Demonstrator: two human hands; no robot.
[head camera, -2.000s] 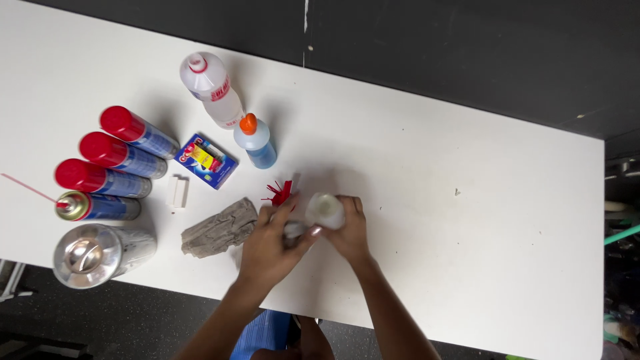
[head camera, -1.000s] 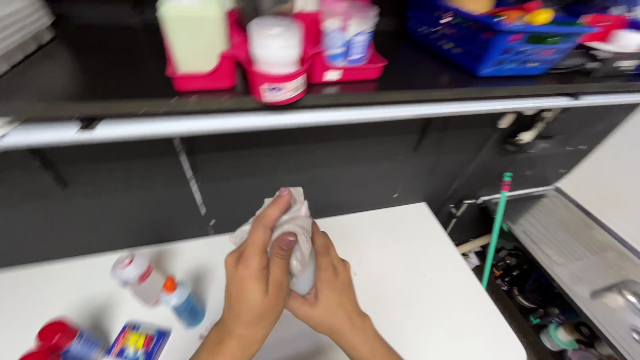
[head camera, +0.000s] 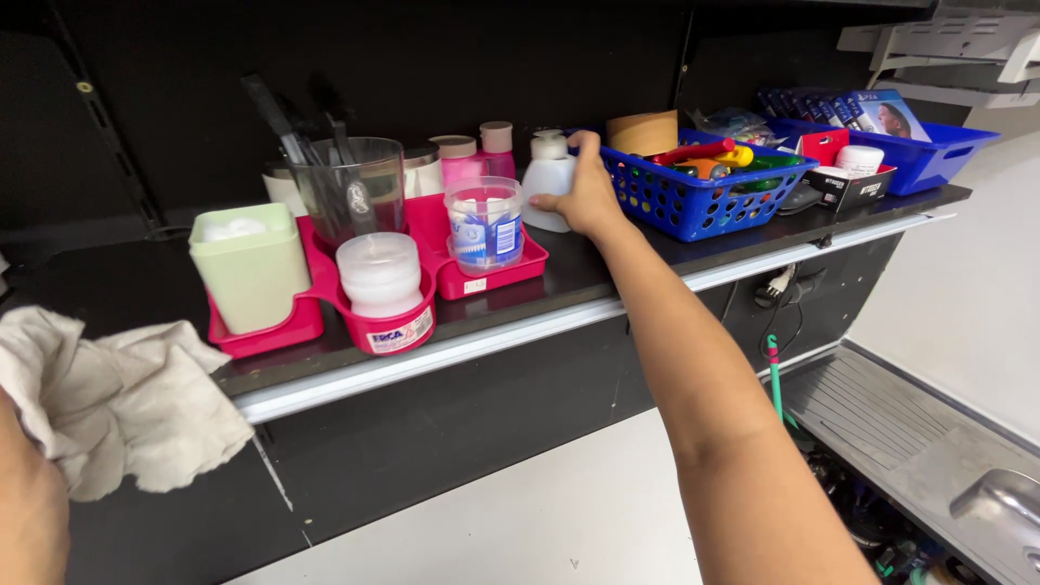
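Observation:
My right hand (head camera: 587, 187) reaches over the black shelf (head camera: 569, 264) and has its fingers and thumb around a translucent bottle with a white cap (head camera: 548, 180). The bottle stands upright between the pink organizer tray (head camera: 422, 219) and a blue perforated basket (head camera: 699, 199). At the far left edge, my left hand (head camera: 32, 496), partly out of view, holds a crumpled grey-white cloth (head camera: 134, 406) in front of the shelf. Close to the cloth, a pale green container (head camera: 252, 268) sits in the tray.
The tray also carries a clear cup with dark utensils (head camera: 353, 187), stacked round pads (head camera: 379, 272) and a labelled clear tub (head camera: 486, 227). Tools fill the basket; another blue basket (head camera: 934, 154) stands farther right. Below are a white table (head camera: 520, 512) and a steel sink (head camera: 999, 504).
The view has risen from the table to the shelf. My hands, together around the cloth one second ago, are now apart: the right at the shelf, the left at the left edge with the cloth.

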